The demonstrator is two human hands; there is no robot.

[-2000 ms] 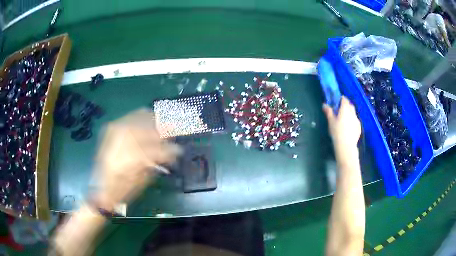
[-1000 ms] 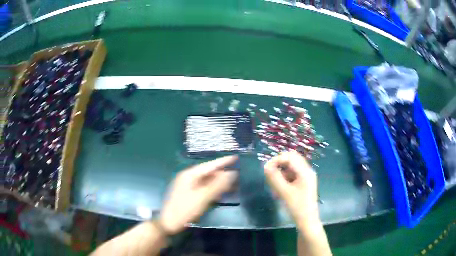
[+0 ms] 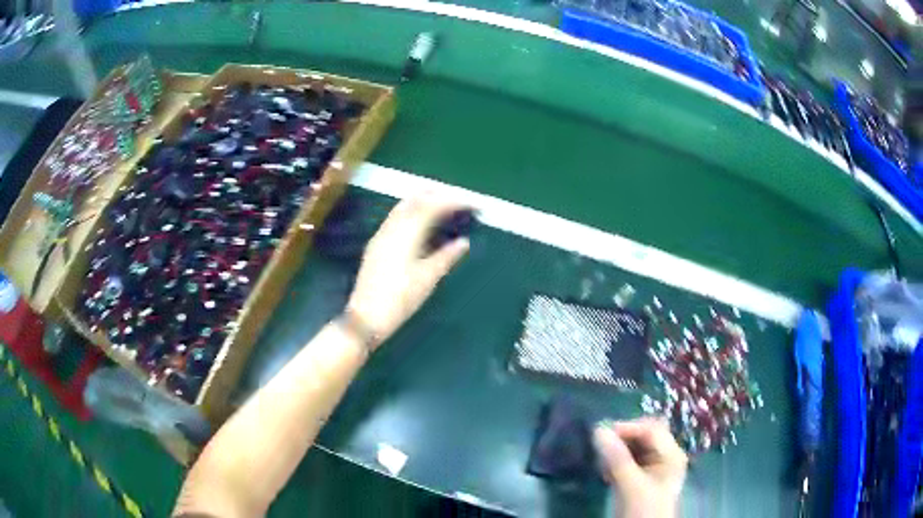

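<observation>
My left hand (image 3: 403, 265) is over the left part of the bench with its fingers around a small black piece (image 3: 452, 229), near loose black housings (image 3: 344, 229). My right hand (image 3: 644, 467) is at the lower right beside the dark assembly fixture (image 3: 563, 439); its fingertips are blurred, and I cannot tell if they hold anything. The screw tray (image 3: 579, 342) lies behind the fixture, largely filled silver-white. The red wired connectors (image 3: 702, 376) lie in a pile right of the tray. The blue electric screwdriver (image 3: 809, 366) lies farther right.
A cardboard box (image 3: 376, 123) full of black pieces with red wires stands at the left. Another box (image 3: 182, 83) with wired parts is beside it. A blue bin (image 3: 848, 405) stands at the right edge. Clear scraps (image 3: 624, 294) lie behind the tray. More blue bins (image 3: 663, 59) stand at the back.
The view has turned left. My left hand has moved from the fixture area to the loose housings and has taken hold of a black piece. My right hand has moved to the fixture's right side.
</observation>
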